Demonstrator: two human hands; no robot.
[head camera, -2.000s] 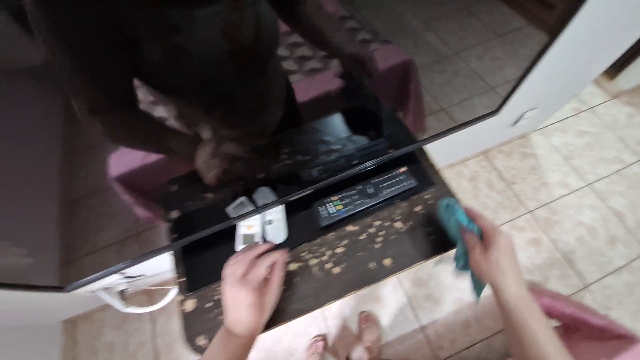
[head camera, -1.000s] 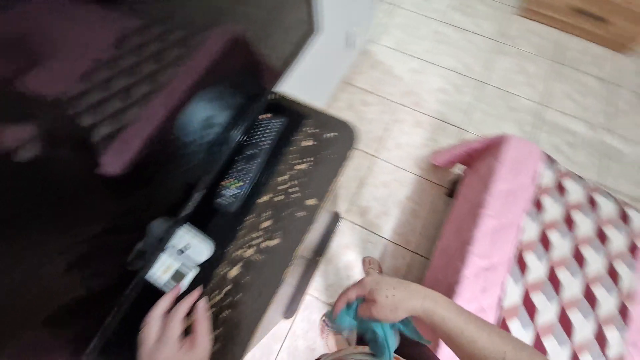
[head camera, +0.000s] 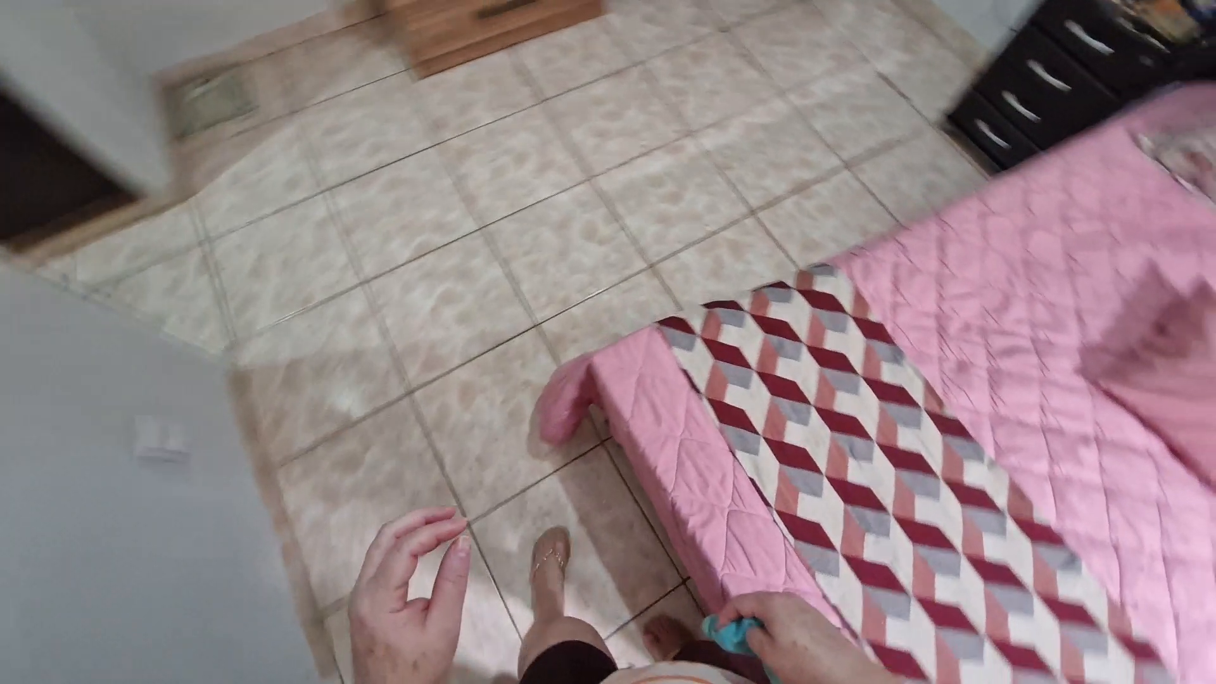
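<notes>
My left hand (head camera: 408, 594) is raised over the tiled floor at the lower middle, its fingers curled slightly and apart, holding nothing. My right hand (head camera: 807, 641) is closed on a teal cloth (head camera: 731, 634) at the bottom edge, in front of the foot of the bed. Most of the cloth is hidden by the hand. The bed wears a pink quilted cover (head camera: 1035, 285) with a runner (head camera: 855, 456) of maroon, grey and white geometric pattern laid across it.
Pale floor tiles (head camera: 456, 313) stretch ahead. A wall with a white plate (head camera: 161, 440) is at the left. A wooden piece of furniture (head camera: 503, 28) stands at the top, a dark chest of drawers (head camera: 1035, 85) at the top right. My bare foot (head camera: 551, 551) is below.
The view has swung far right, from the television and its dark stand to the bed. My left hand is away from the white object on the stand; the teal cloth is still in my right hand.
</notes>
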